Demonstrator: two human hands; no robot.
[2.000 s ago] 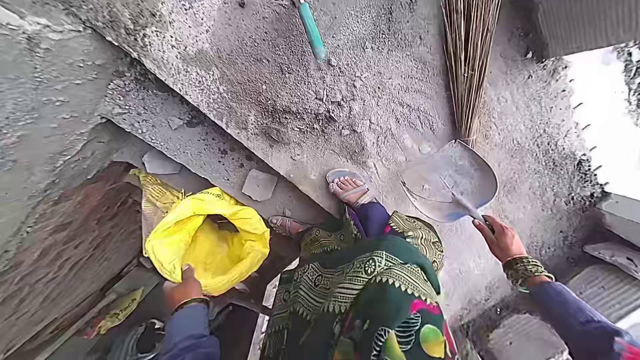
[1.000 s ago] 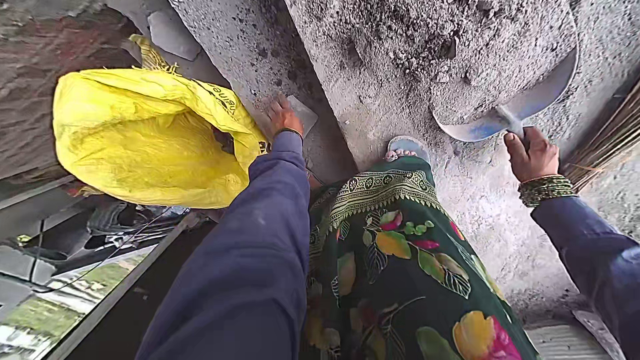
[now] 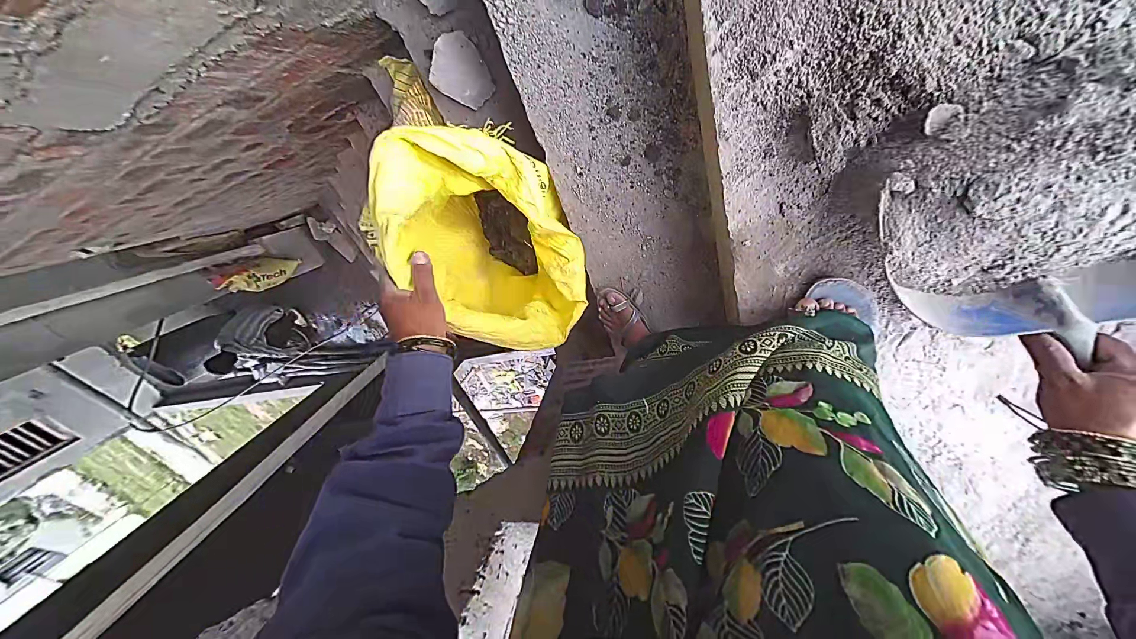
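My left hand (image 3: 415, 306) grips the near left rim of a yellow woven plastic sack (image 3: 408, 191), thumb inside its open mouth. A dark lump shows within the sack. On the right, my right hand (image 3: 1087, 386) is closed around the handle of a metal pan-shaped shovel (image 3: 967, 309). The shovel's blade lies against a heap of grey sandy rubble (image 3: 1021, 151), with some of the rubble on it; its far right part is cut off by the view's edge.
A concrete ledge (image 3: 621, 160) with a raised edge runs between sack and heap. A flat stone piece (image 3: 461, 71) lies beyond the sack. At left are a rough brick wall (image 3: 257, 133), a dark beam and a drop to ground below. My sandalled feet stand near the ledge.
My left hand was by the sack's right side near a flat stone; now it holds the left rim, and the sack's mouth is wider and rounder. My right hand keeps the shovel. The view has shifted.
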